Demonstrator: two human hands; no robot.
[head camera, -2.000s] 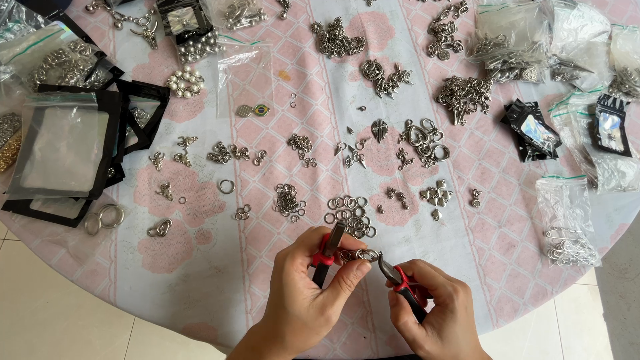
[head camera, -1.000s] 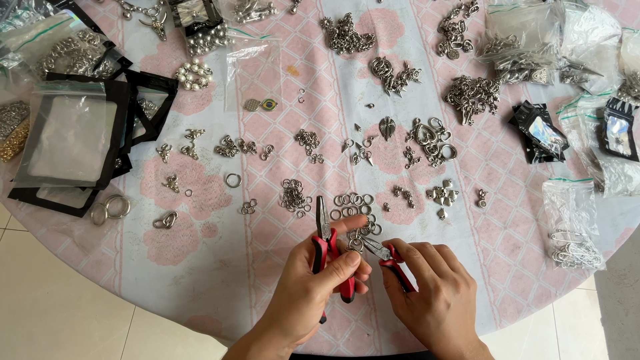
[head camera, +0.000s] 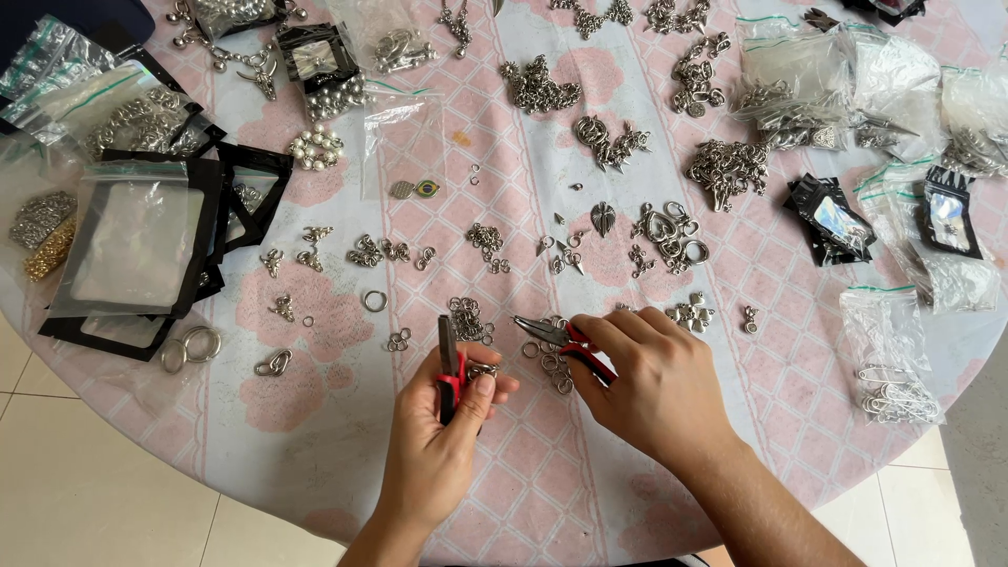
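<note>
My left hand (head camera: 445, 409) holds pliers with red and black handles (head camera: 449, 370), jaws pointing away from me, and pinches a few linked metal rings (head camera: 481, 370) between thumb and fingers. My right hand (head camera: 657, 378) grips a second pair of red-handled pliers (head camera: 579, 346), palm down. Their narrow jaws point left, above or beside a pile of large jump rings (head camera: 557, 366), partly hidden by the tool. A heap of smaller jump rings (head camera: 466, 319) lies just beyond the left pliers. Bow-like or heart-shaped metal charms (head camera: 691, 313) lie past my right knuckles.
Zip bags with black borders (head camera: 138, 236) are stacked at the left. More plastic bags of metal parts (head camera: 795, 94) lie at the right, with bagged safety pins (head camera: 898, 394) nearer. Chain heaps (head camera: 543, 87) and a winged heart charm (head camera: 603, 219) are farther back. The round table's edge curves close to me.
My right hand with its pliers has moved away from the rings in my left hand, toward the large jump-ring pile. My left hand keeps its pliers and rings.
</note>
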